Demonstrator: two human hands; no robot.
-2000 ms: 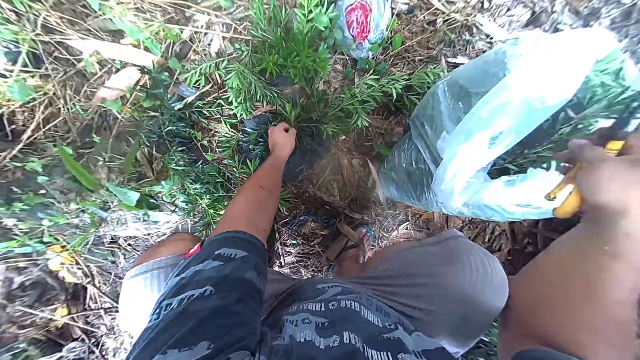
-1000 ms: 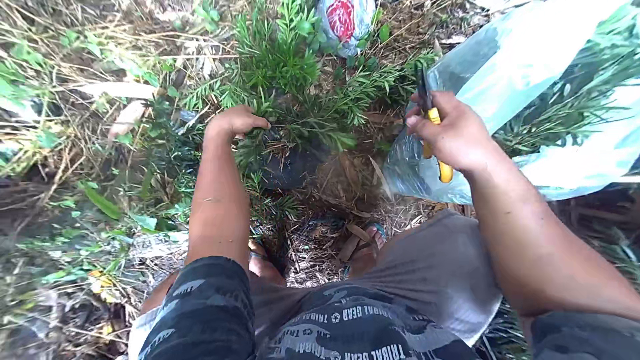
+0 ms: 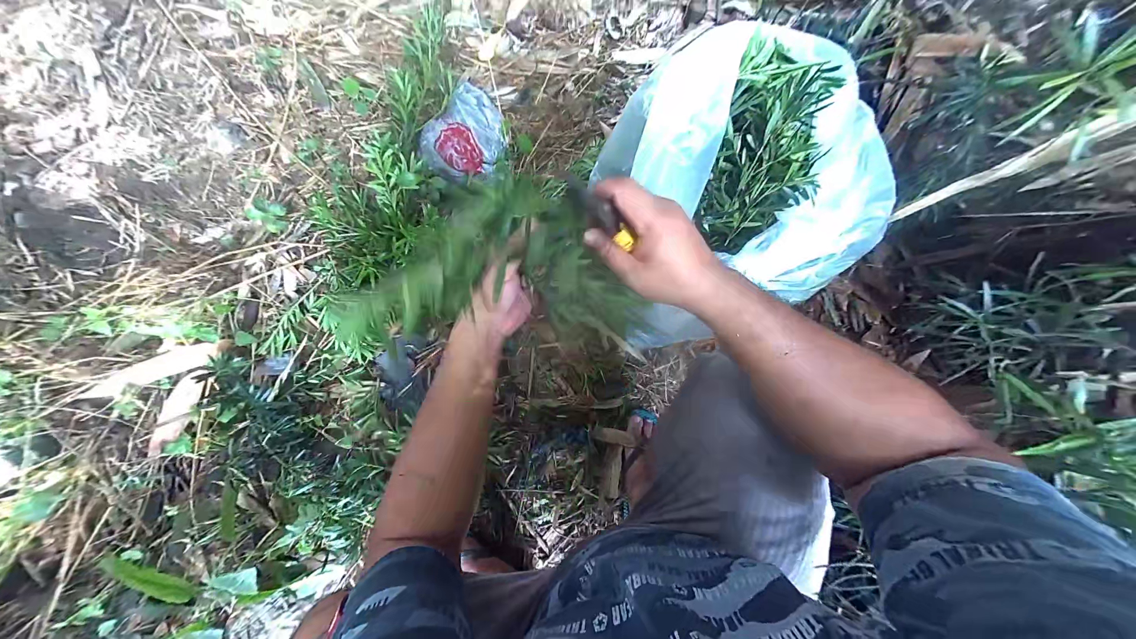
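My left hand (image 3: 504, 302) is closed around a bunch of leafy green cuttings (image 3: 497, 253), blurred by motion, in front of my body. My right hand (image 3: 661, 240) grips pruning shears (image 3: 624, 238) with a yellow handle; the dark blades are blurred at the edge of the bunch. Just beyond my right hand a translucent plastic bag (image 3: 852, 177) lies with its mouth wide, and cut leafy sprigs (image 3: 768, 133) fill its inside. Part of the bag is hidden behind my right hand and forearm.
A small grey plastic bag with a red print (image 3: 460, 146) sits among low green plants (image 3: 377, 213). Dark plastic (image 3: 397, 368) shows beside my left forearm. Dry stalks and litter cover the ground. A long pale stalk (image 3: 1012, 164) lies right of the large bag; my sandalled foot (image 3: 641, 426) is below.
My left hand has come up from the low plants with a bunch of cuttings in it. My right hand has moved beside that bunch, still holding the shears. The view has shifted right.
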